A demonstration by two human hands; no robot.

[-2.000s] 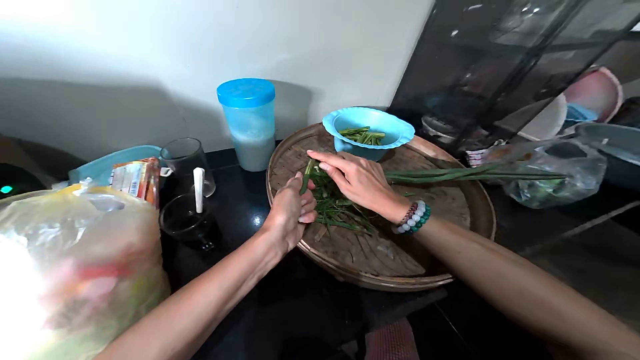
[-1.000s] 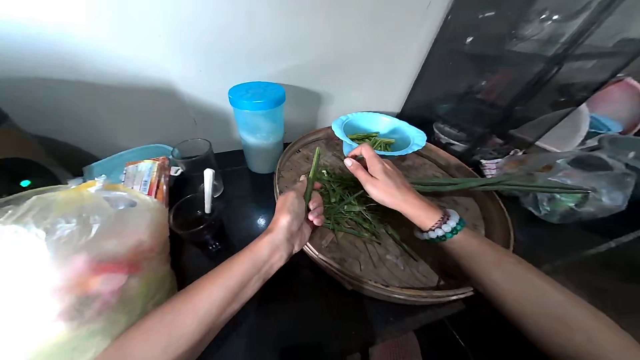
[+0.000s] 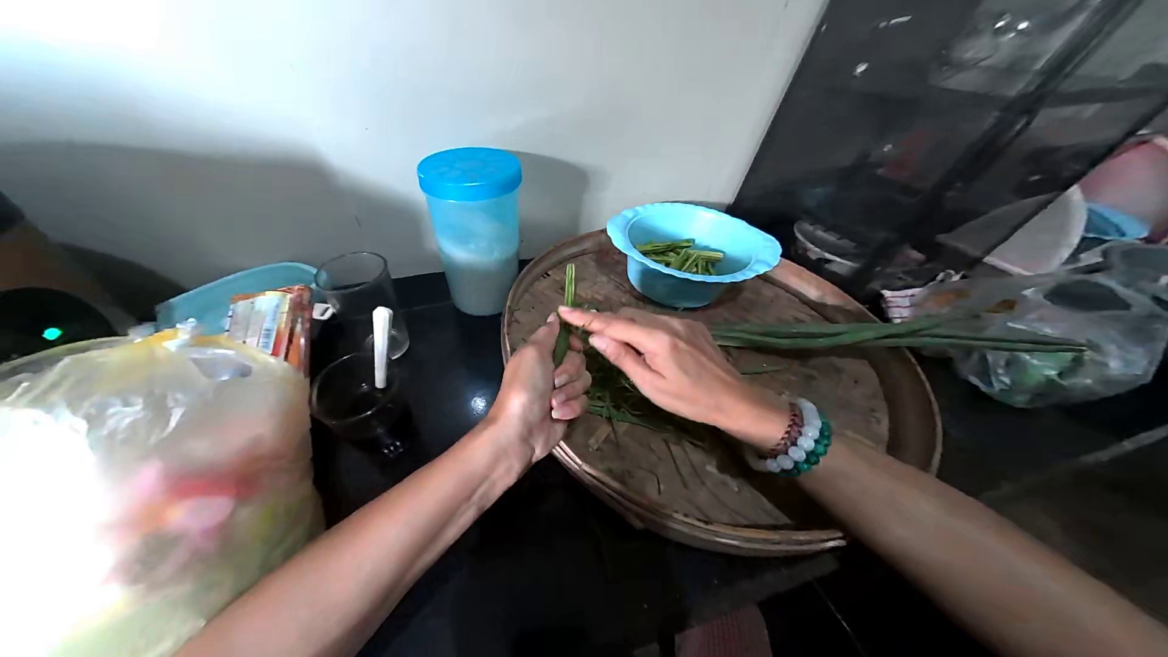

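My left hand (image 3: 546,388) is closed around a green vegetable piece (image 3: 569,287), which points upward from the fist. The fingertips of my right hand (image 3: 662,360) meet it at the left thumb; whether they grip the piece cannot be told. Both hands are over a round woven bamboo tray (image 3: 912,429). Green shreds (image 3: 620,401) lie on the tray, partly hidden under my right hand. Behind the hands, a light blue plastic bowl (image 3: 680,287) on the tray holds cut green pieces (image 3: 684,256). Long green pods (image 3: 849,335) extend over the right rim.
A blue-lidded plastic container (image 3: 474,233) stands by the wall. Left of it are a clear glass (image 3: 358,292), a dark cup (image 3: 351,401) with a white handle sticking out, and a full plastic bag (image 3: 173,465). Another clear bag (image 3: 1049,338) lies at the right.
One second ago my right hand was nearer the bowl, apart from the left; it has moved left to meet it. My left hand still holds a green piece.
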